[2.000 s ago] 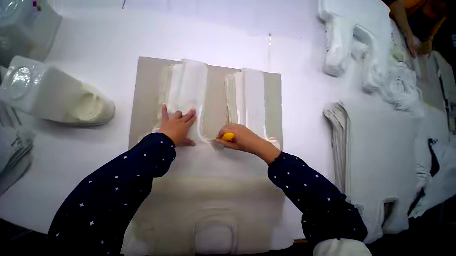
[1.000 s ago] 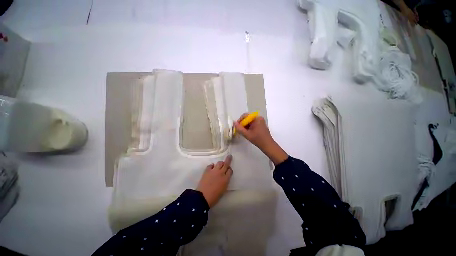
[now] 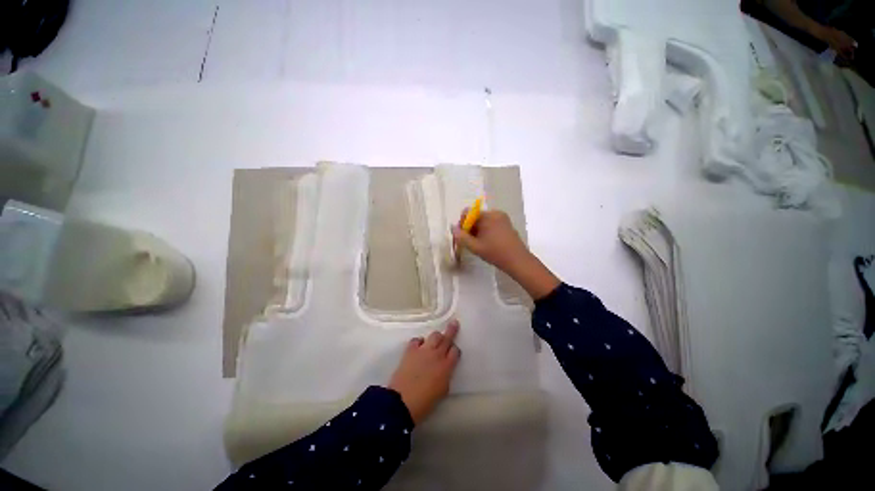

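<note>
A white vest-shaped garment panel (image 3: 331, 350) lies flat in front of me, its two straps pointing away, with layered pale edges beside the straps and round the neck opening. A grey-beige backing board (image 3: 251, 221) shows under it. My right hand (image 3: 491, 240) grips the glue brush by its yellow handle (image 3: 472, 213). The bristle end is at the inner edge of the right strap, partly hidden by the fingers. My left hand (image 3: 429, 367) lies on the panel below the neck opening, fingers spread a little, fingertips near the curved edge, holding nothing.
A glue pot (image 3: 144, 273) lies on its side at left, with a larger jug (image 3: 38, 134) behind it. Stacked panels (image 3: 24, 369) are at lower left. Folded panels (image 3: 662, 278) and bulky white pieces (image 3: 638, 86) are at right. A person's hand shows at the top right.
My left hand has moved from the left strap to below the neck opening. My right hand has moved from the neck's bottom up along the right strap with the brush. The camera view has shifted.
</note>
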